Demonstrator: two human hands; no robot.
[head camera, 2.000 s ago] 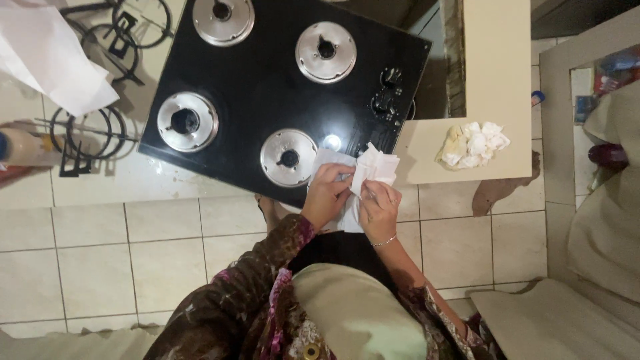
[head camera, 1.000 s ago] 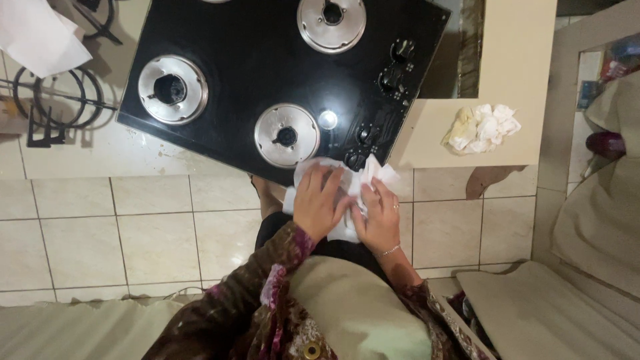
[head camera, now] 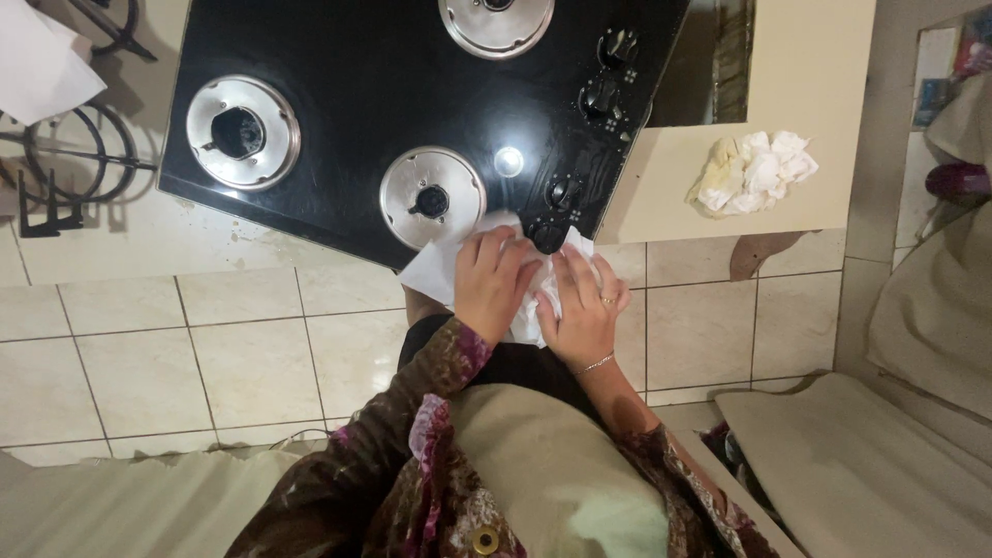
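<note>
A black glass gas cooktop (head camera: pixel 341 101) with round metal burner plates lies turned at an angle on the counter. White paper towel (head camera: pixel 434 271) is bunched at its near edge, by the control knobs. My left hand (head camera: pixel 492 279) grips the towel's left part, fingers bent over it, close to the near burner plate (head camera: pixel 432 198). My right hand (head camera: pixel 581 302), with a ring and a bracelet, holds the towel's right part just below the nearest knob (head camera: pixel 548 237). Water drops show around the upper knobs (head camera: pixel 601 98).
Crumpled, partly yellowed paper towels (head camera: pixel 752 174) lie on the counter at the right, below a rectangular cutout (head camera: pixel 697 70). Black pan supports (head camera: pixel 77 155) and white paper (head camera: pixel 43 66) are at the left. Draped cloth covers things at the lower right (head camera: pixel 868 457).
Both hands were together over the folded towel two seconds before; now they are apart, and the towel is spread and bunched at the cooktop's near edge. The view has come nearer to the cooktop.
</note>
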